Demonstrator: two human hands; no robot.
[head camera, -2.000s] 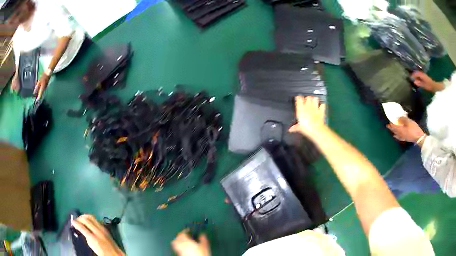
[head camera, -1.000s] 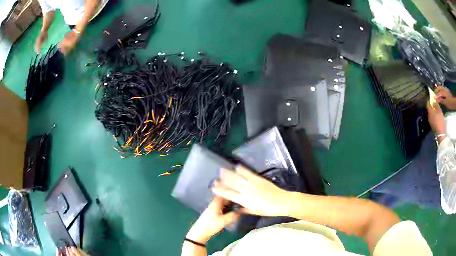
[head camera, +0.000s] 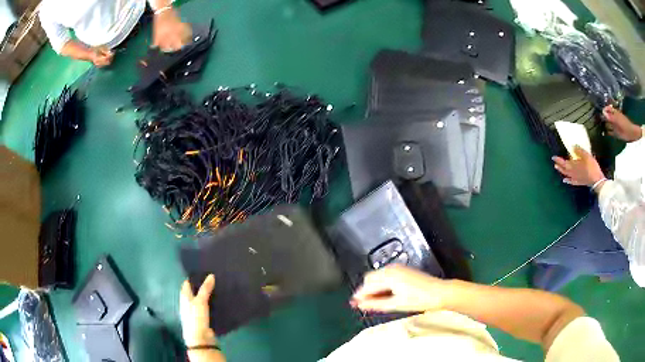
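My left hand (head camera: 196, 311), with a dark wristband, holds an opened black cover (head camera: 283, 247) at its lower left edge. The cover is blurred and overlaps the front of the cord pile (head camera: 240, 155). My right hand (head camera: 399, 288) is off this cover, over the lower edge of a shiny black cover (head camera: 382, 219) with a rounded patch. Its fingertips are blurred, and whether they grip anything cannot be told. Behind lies a fanned stack of matt black covers (head camera: 382, 145), the front one with a patch and bright dots.
Two other people work at the green table (head camera: 283, 42), at the upper left and the right; the right one holds a pale card (head camera: 573, 136). Black covers (head camera: 102, 293) lie lower left, near a brown cardboard panel (head camera: 20, 219). Plastic bags (head camera: 587, 60) lie upper right.
The grey-looking cover between my hands has turned into an opened dark shape farther left. My left hand has moved left with it; my right hand has parted from it, rightward.
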